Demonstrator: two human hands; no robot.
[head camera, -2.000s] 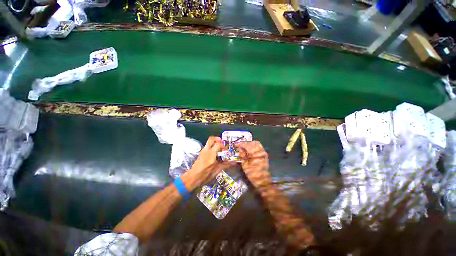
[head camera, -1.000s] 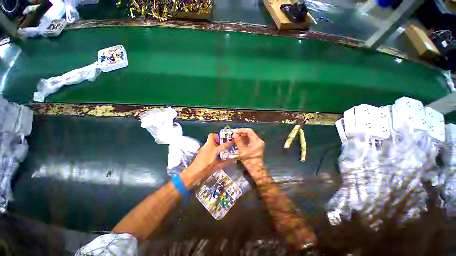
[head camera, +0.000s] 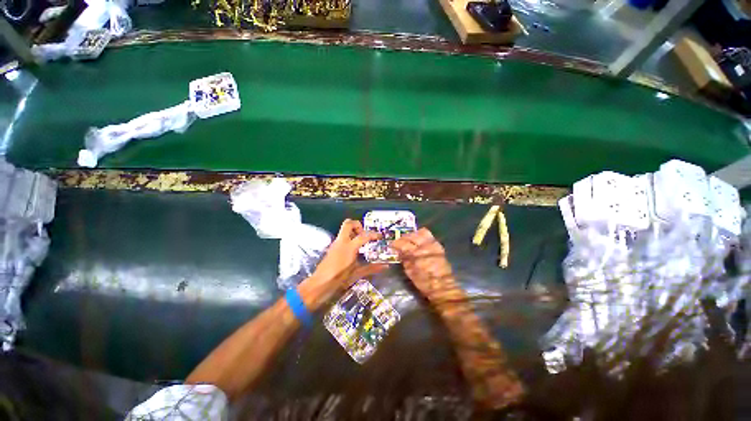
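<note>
An open white socket housing (head camera: 389, 220) with coloured bits inside is held between my hands near the belt edge. My left hand (head camera: 344, 253) grips its left side. My right hand (head camera: 420, 253) has its fingertips on the right part of the housing's inside; whether they pinch a small part cannot be told. A second open housing (head camera: 362, 321) lies turned like a diamond on the dark bench, just below my hands. A bagged power cord (head camera: 284, 226) lies to the left of my left hand.
Pale yellow pliers handles (head camera: 494, 234) lie right of my hands. Stacked white socket units (head camera: 613, 201) with bagged cords stand at right, more at the left edge. An open unit (head camera: 216, 94) lies on the green belt (head camera: 370, 115). Beyond are brass parts and a carton (head camera: 473, 25).
The unit on the belt has moved right. The held housing, tilted narrow a second ago, faces up again, and my right hand's fingers have moved over its inside.
</note>
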